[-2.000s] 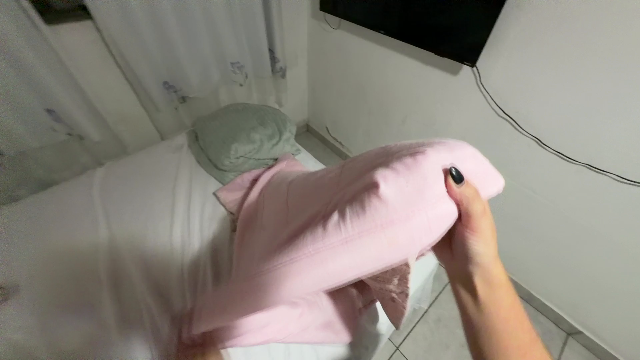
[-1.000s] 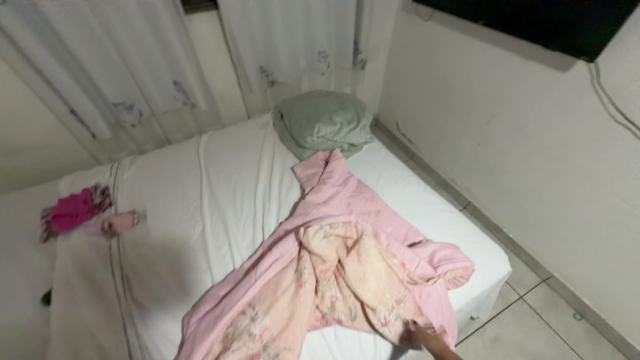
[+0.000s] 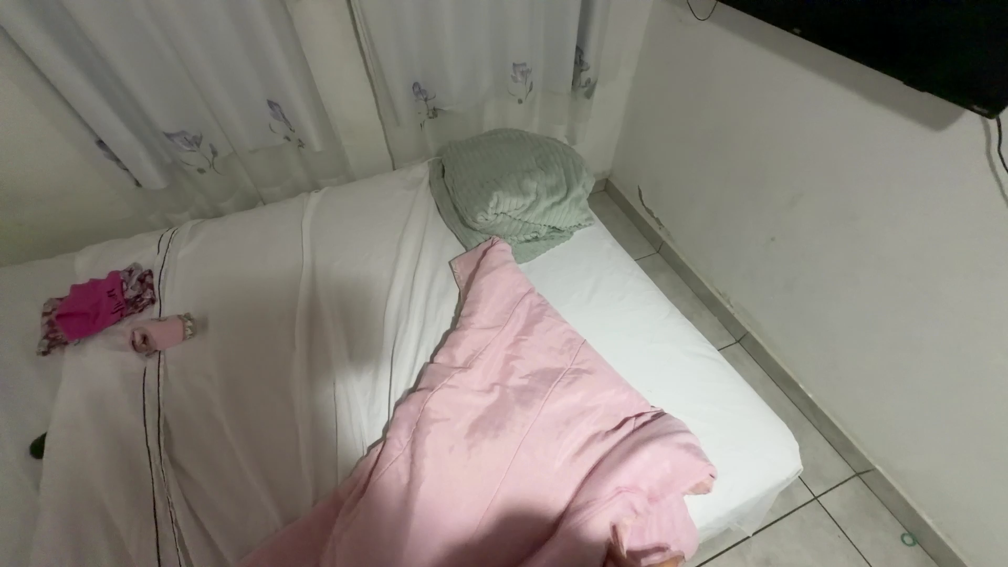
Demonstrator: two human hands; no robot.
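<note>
A pink quilted blanket lies spread over the near part of a bed with a white sheet. One corner of it reaches up to a sage-green ribbed pillow or folded cover. Its lower right edge is bunched, with a small fold raised at the bottom of the view. A sliver of my right hand shows there at the blanket's edge, almost wholly hidden; its fingers cannot be made out. My left hand is out of view.
Magenta patterned clothing and a small rolled pink cloth lie on the bed's left side. Light curtains hang behind it. A wall-mounted screen is at upper right, above tiled floor along the wall.
The blanket's floral side, facing up a second ago, is now mostly covered by its plain pink side. My right hand has dropped almost out of view at the bottom.
</note>
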